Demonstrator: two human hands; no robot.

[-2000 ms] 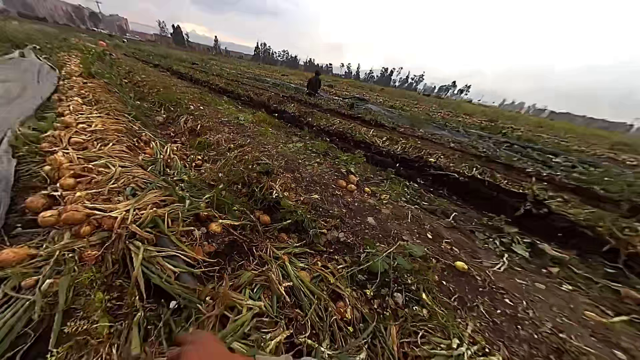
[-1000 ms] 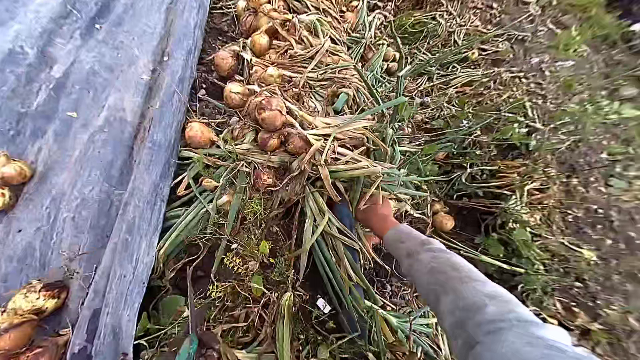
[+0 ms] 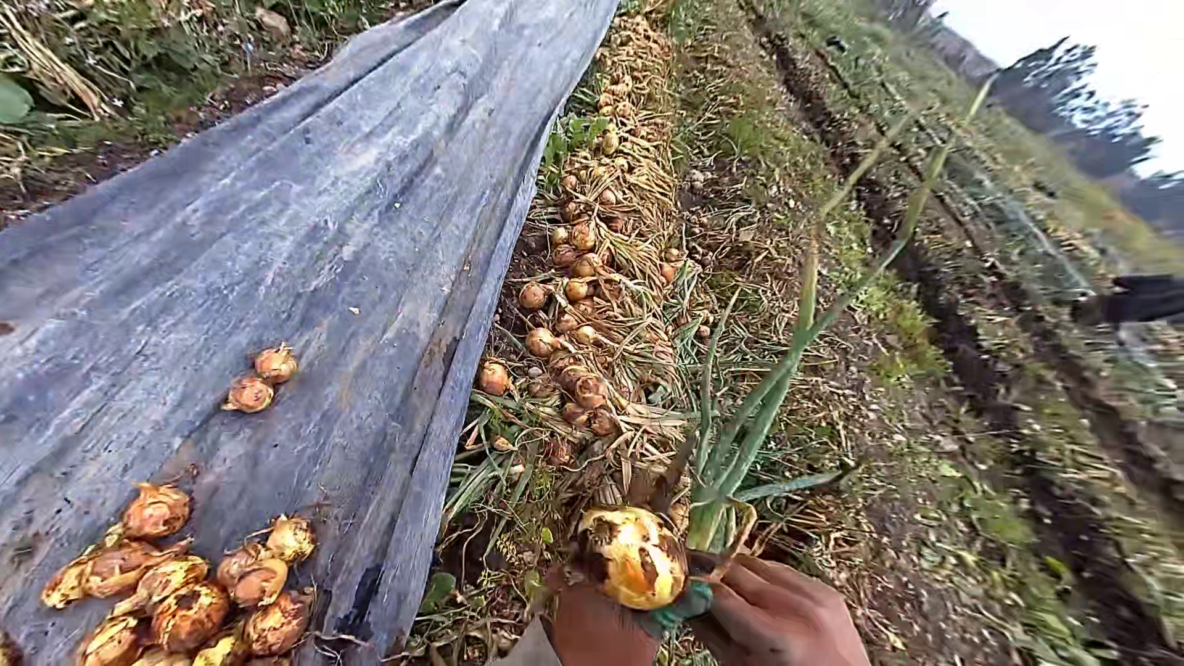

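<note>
A yellow onion bulb (image 3: 636, 558) with dark soil on its skin is close in front of me, low in the view. My left hand (image 3: 601, 624) is just below it, closed at the green handle (image 3: 683, 606) of a tool; its fingers are mostly hidden, and a blurred dark blade shows behind the bulb. My right hand (image 3: 782, 610) grips the base of long green onion leaves (image 3: 763, 402), which rise toward the upper right. Trimmed onions (image 3: 190, 615) lie in a pile on a grey plastic sheet (image 3: 342, 231), with two more onions (image 3: 262, 377) farther up.
Beside the sheet runs a long row of pulled onions (image 3: 583, 388) with dry tops. Weeds and soil lie to its right, then a dark furrow (image 3: 957, 342). A blurred dark shape (image 3: 1142, 298) is at the right edge, with trees behind.
My right hand, earlier reaching into the leaves beside the row, now holds green onion leaves up in front of me. My left hand has come into view. The view has tilted up from the ground.
</note>
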